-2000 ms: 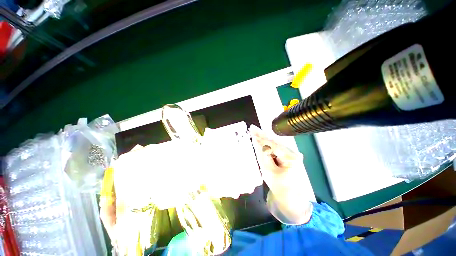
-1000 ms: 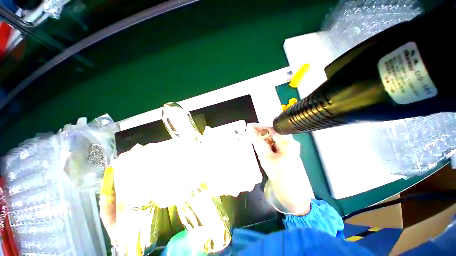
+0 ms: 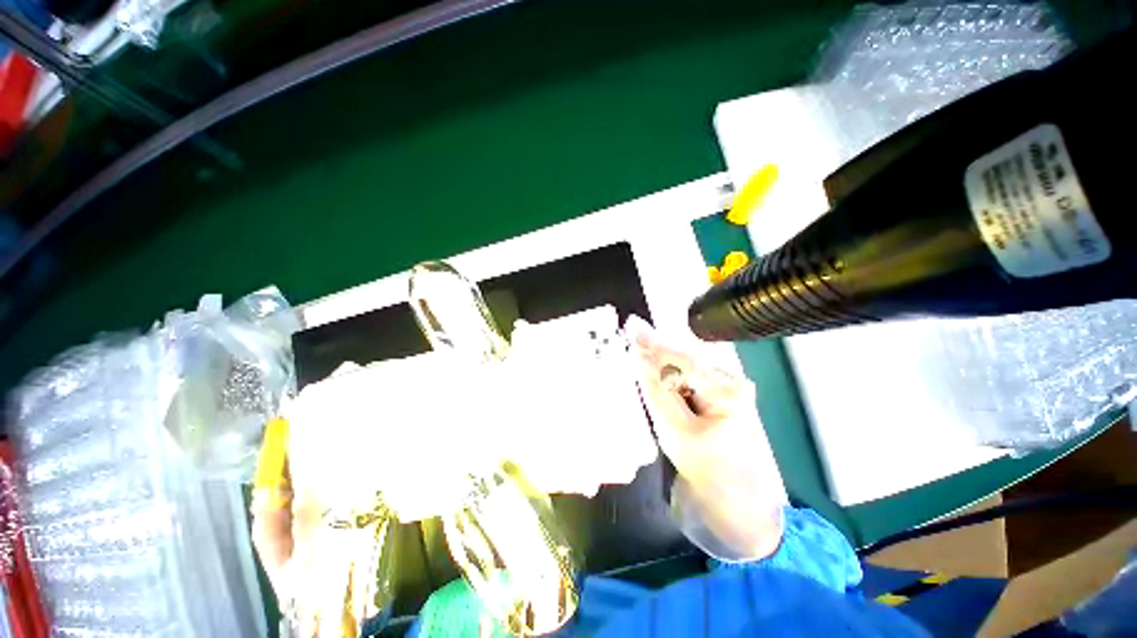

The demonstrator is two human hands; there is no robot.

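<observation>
An overexposed white housing (image 3: 480,424) lies at the centre over a dark, white-bordered mat (image 3: 567,280). Glossy rounded lobes (image 3: 451,309) stick out above and below it. My left hand (image 3: 277,530), washed out by glare and with a yellow finger cot (image 3: 271,455), holds the housing's left end. My right hand (image 3: 705,418) is at the right end, fingertips touching its upper right corner; glare hides whether the fingers grip it or a small part. A black electric screwdriver (image 3: 823,274) reaches in from the right, its ribbed nose just above my right hand, not held by it.
Clear blister trays (image 3: 94,486) and a clear bag with grey grains (image 3: 231,386) lie left. A white board (image 3: 873,424), more blister trays (image 3: 1047,374) and yellow pieces (image 3: 753,195) lie right. A cardboard box (image 3: 1060,523) is lower right, a rail (image 3: 237,94) upper left.
My right hand shifts slightly left and up, then back down to the right. The screwdriver shows small shifts with the view. The housing and my left hand stay nearly the same.
</observation>
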